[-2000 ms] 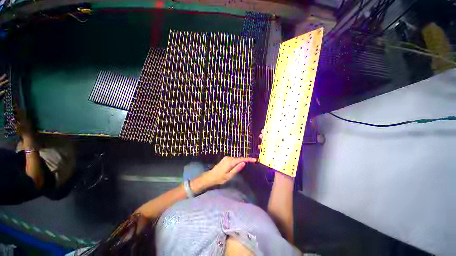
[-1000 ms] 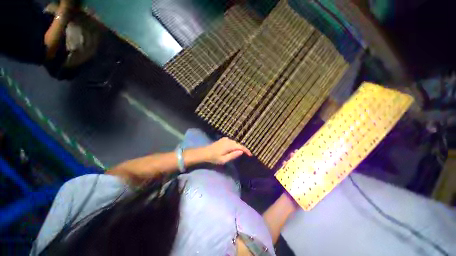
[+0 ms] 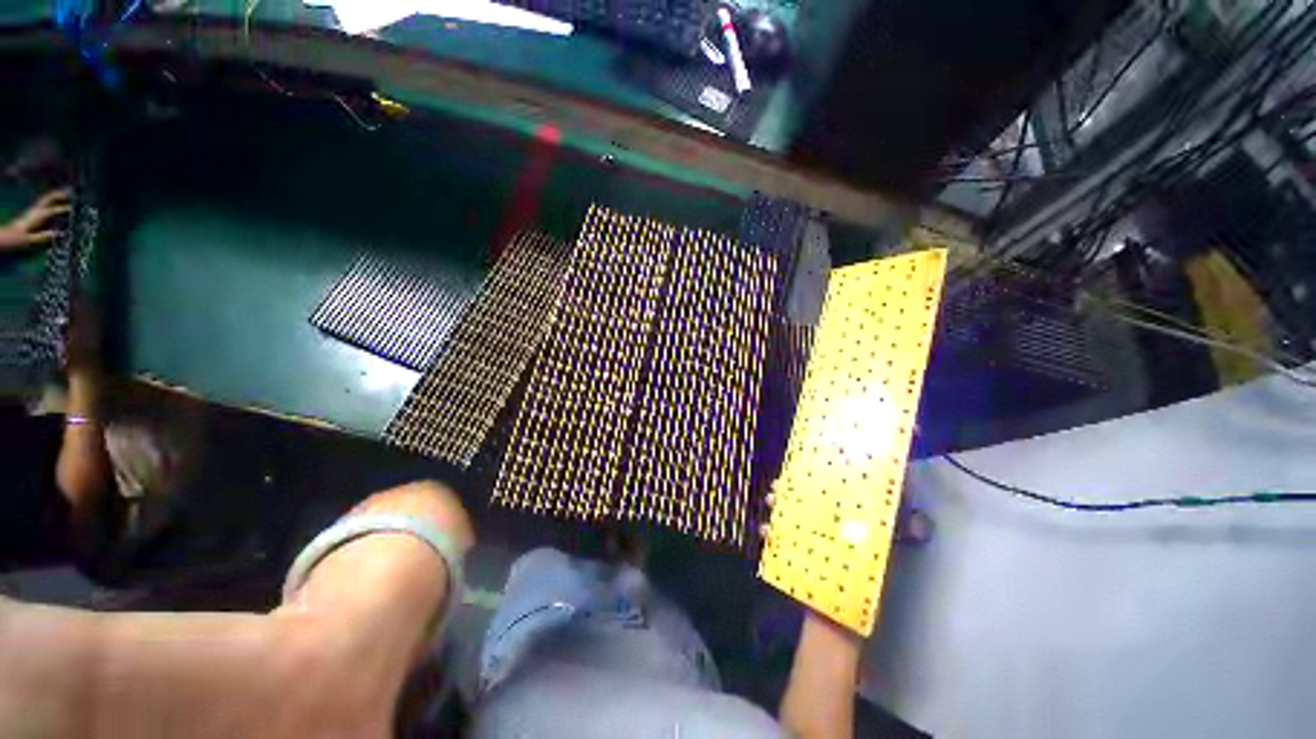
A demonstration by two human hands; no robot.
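Observation:
A long yellow board (image 3: 854, 433) with rows of small dark dots stands tilted at the right of the stacked panels, with a bright glare on its face. My right hand (image 3: 771, 511) holds it from behind; only fingertips show at its left edge, and the wrist shows below. My left hand (image 3: 422, 517) is large and blurred near the camera, left of my lap, with a pale band at the wrist. Its fingers are hidden, so I cannot tell whether it holds anything. The stacked panels (image 3: 642, 375) show thin parallel gold edges.
A smaller ribbed stack (image 3: 390, 311) lies on the green mat (image 3: 202, 311). A coworker's hand (image 3: 41, 220) and arm show at far left. A raised shelf (image 3: 505, 94) runs behind. At right are tangled wires and a white surface (image 3: 1111, 578) with a dark cable (image 3: 1068, 503).
My left hand has left the stack's front edge and come up close to the camera, further left. The yellow board is more upright in view. The view has turned back and now shows the shelf.

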